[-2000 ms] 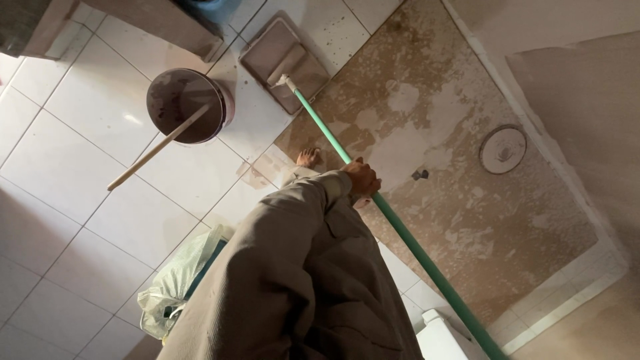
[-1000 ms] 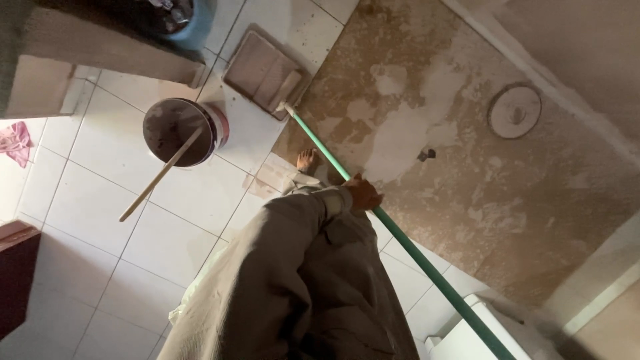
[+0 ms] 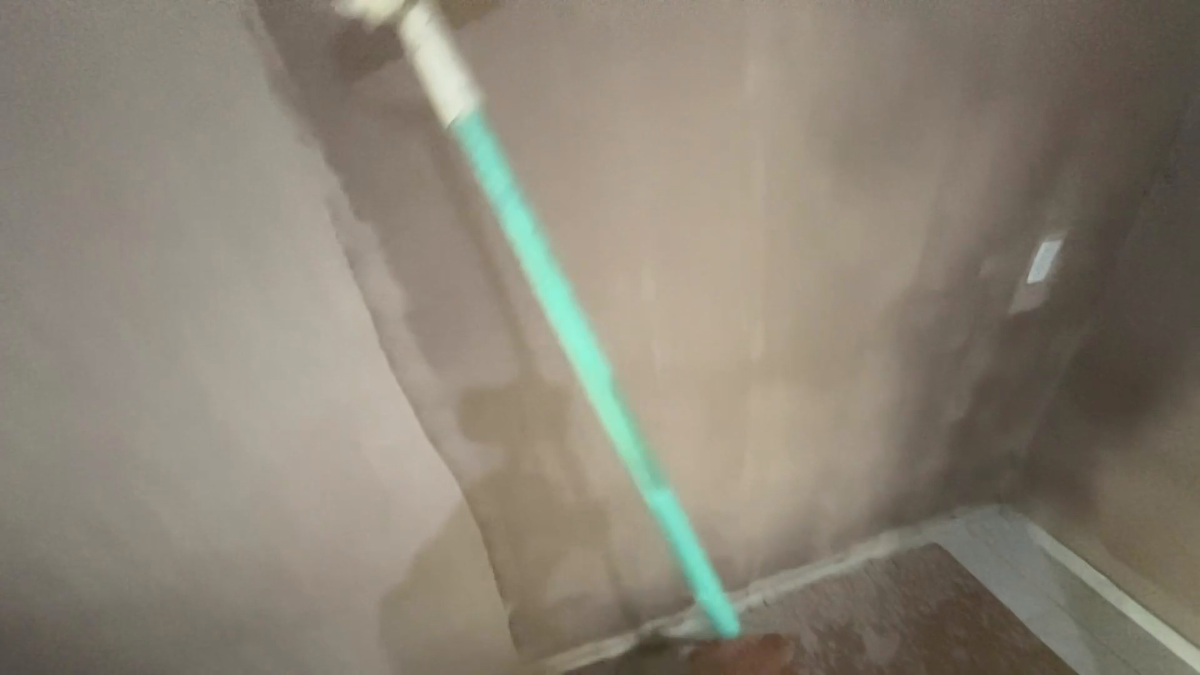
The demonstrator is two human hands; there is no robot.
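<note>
A long green pole (image 3: 581, 347) slants across the view, blurred, from the upper left to the bottom edge. At its top is a whitish connector (image 3: 441, 66); the tool head is mostly cut off. My left hand (image 3: 750, 653) is a dim, blurred shape at the bottom edge, closed around the pole's lower visible part. My right hand is out of view. Behind the pole stands a wall (image 3: 797, 244) with patchy, damp-looking brown areas and an irregular edge beside a smoother, paler surface (image 3: 187, 328).
A small white wall plate (image 3: 1044, 261) is on the wall at right, near a corner. Below lies a stained brown floor covering (image 3: 900, 609), with pale flooring (image 3: 1012, 572) beyond its edge and a light strip (image 3: 1116, 586) along the base of the right wall.
The view has swung from the floor up to the wall. The pole's head, earlier at the floor tray, is now raised in front of the wall.
</note>
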